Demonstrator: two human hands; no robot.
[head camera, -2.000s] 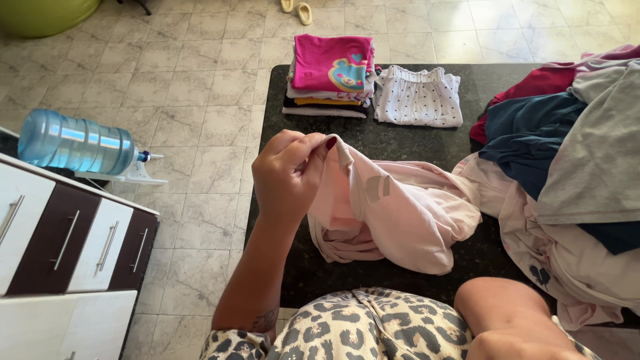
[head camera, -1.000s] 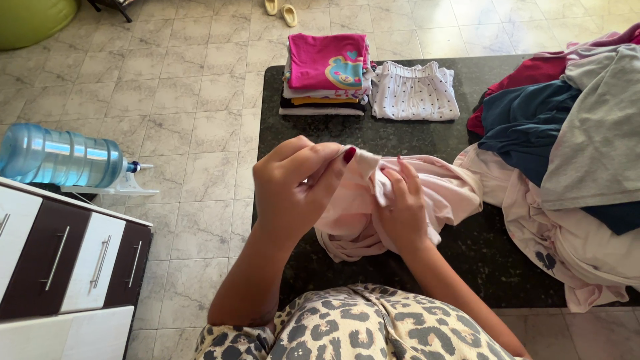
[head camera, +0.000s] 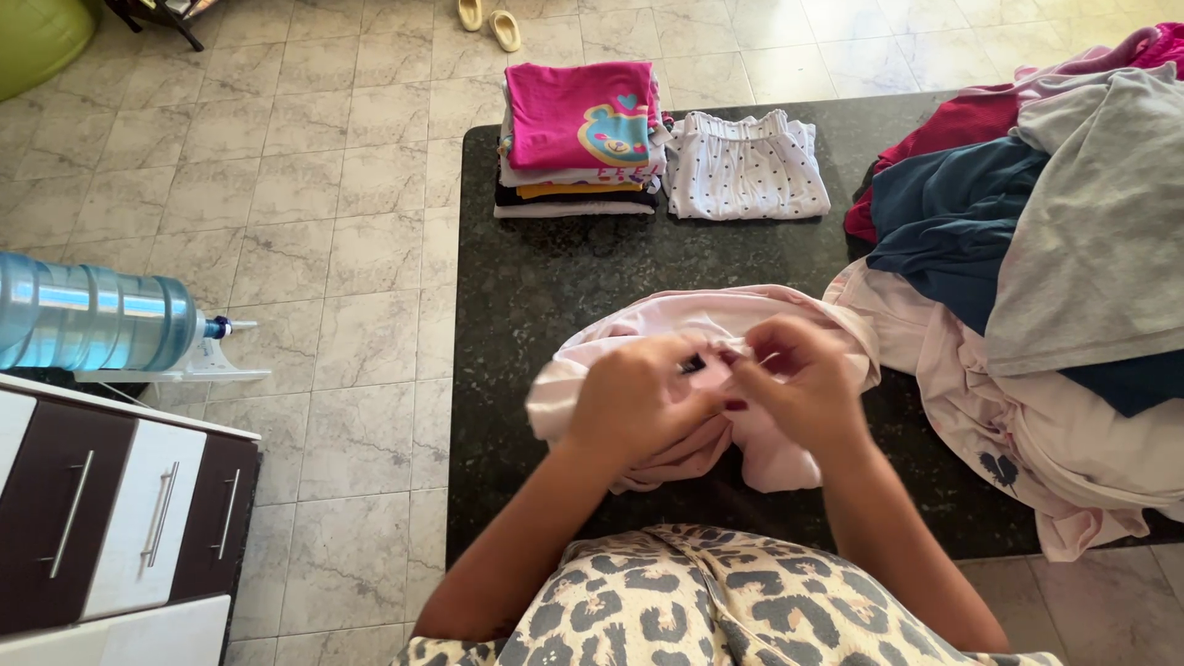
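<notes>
A pale pink garment (head camera: 629, 324) lies bunched on the dark granite countertop (head camera: 573, 264), its upper part lifted toward me. My left hand (head camera: 643, 398) grips it from the left, fingers curled into the fabric. From the right, my right hand (head camera: 800, 379) pinches the same garment, close beside the left fingertips. Both hands are slightly blurred, and the cloth between the fingertips is partly hidden. Beyond them stands a stack of folded clothes with a pink bear-print shirt (head camera: 564, 116) on top. Next to it lies a folded white dotted garment (head camera: 745, 171) with a gathered waistband.
A loose heap of clothes, with a grey garment (head camera: 1101, 222) and a dark teal one (head camera: 962, 194), covers the counter's right side. At the left are a large blue water bottle (head camera: 102, 314) on a stand and a drawer cabinet (head camera: 139, 518). Yellow shoes (head camera: 505, 30) rest on the floor.
My right hand, low and off the garment two seconds ago, is now at the cloth opposite my left hand. Both hands are now lower over the counter, and the garment is spread wider around them.
</notes>
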